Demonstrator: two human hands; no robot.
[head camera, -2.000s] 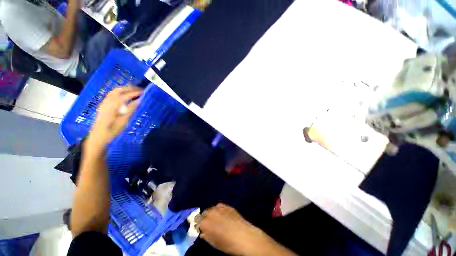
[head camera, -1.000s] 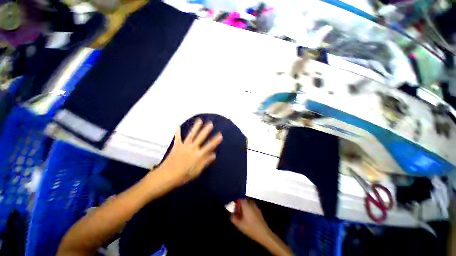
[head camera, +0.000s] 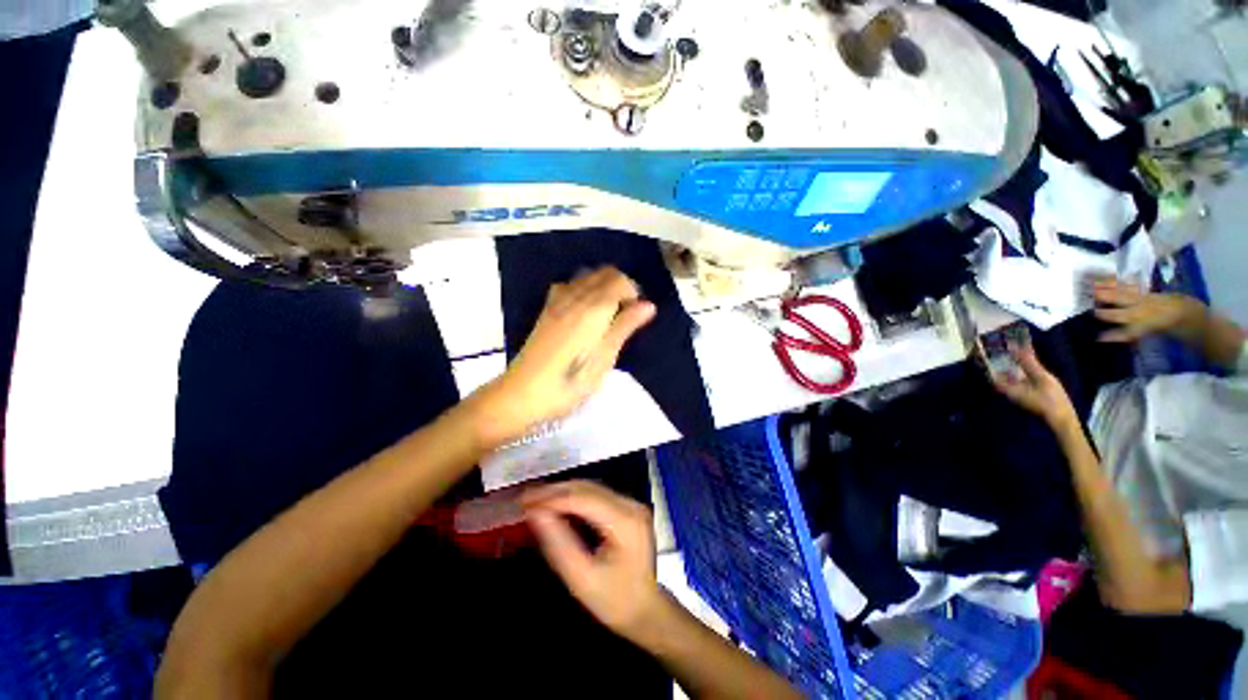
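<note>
The dark rounded panel (head camera: 308, 397) lies on the white table left of and below the needle area of the sewing machine (head camera: 548, 178). A small dark cut piece (head camera: 671, 349) with a concave edge lies under the machine arm. My left hand (head camera: 575, 342) rests over this small piece, fingers bent; whether it grips the edge is hidden. My right hand (head camera: 602, 547) is below the table's front edge, thumb and fingers curled toward each other near a pale, blurred strip; a hold on it is unclear.
Red-handled scissors (head camera: 819, 342) lie right of the small piece. A blue crate (head camera: 753, 547) stands below the table edge. At the right, another person's hands (head camera: 1033, 383) are among dark and white cloth. More dark cloth lies at the far left.
The view has swung right to the machine. The rounded panel now lies by the needle area. My left hand has left it and moved right to the small piece.
</note>
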